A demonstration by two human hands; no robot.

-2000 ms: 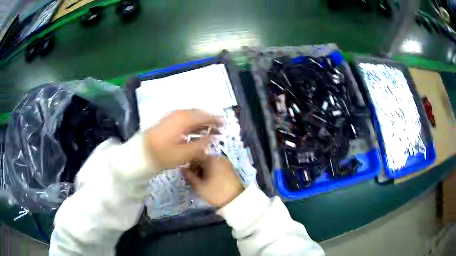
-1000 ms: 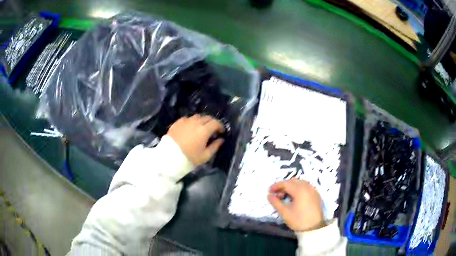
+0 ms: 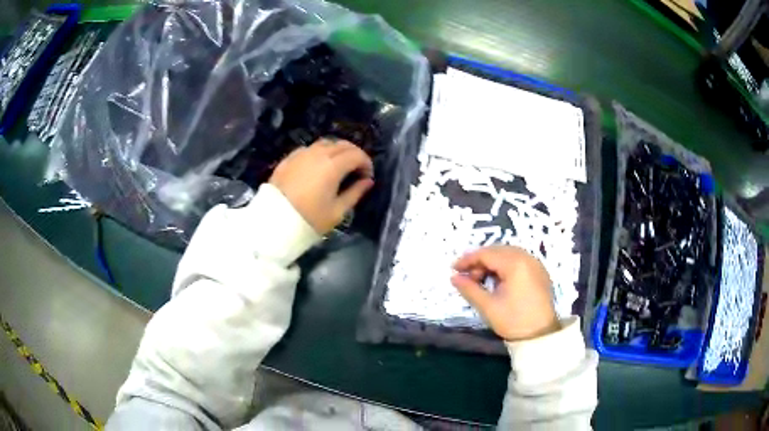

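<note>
My left hand (image 3: 319,181) is at the mouth of the clear plastic bag (image 3: 181,109), over the heap of black housings (image 3: 316,101). Its fingers are curled, and what is between them cannot be made out. My right hand (image 3: 510,290) is over the lower right part of the middle tray (image 3: 371,316), thumb and fingertips together; whether a small part is between them cannot be seen clearly. Loose white strips (image 3: 430,252) lie in the tray, with stacked strips (image 3: 506,122) at its far end.
A blue-edged tray of finished housings (image 3: 662,244) stands right of the middle tray. Beyond it is a narrow blue tray of white pieces (image 3: 732,290). At far left are a blue tray of strips (image 3: 25,63) and loose strips on the green bench (image 3: 337,274).
My left hand has gone from over the middle tray to the bag of housings. My right hand stays over the middle tray, now apart from the left. The view has swung left.
</note>
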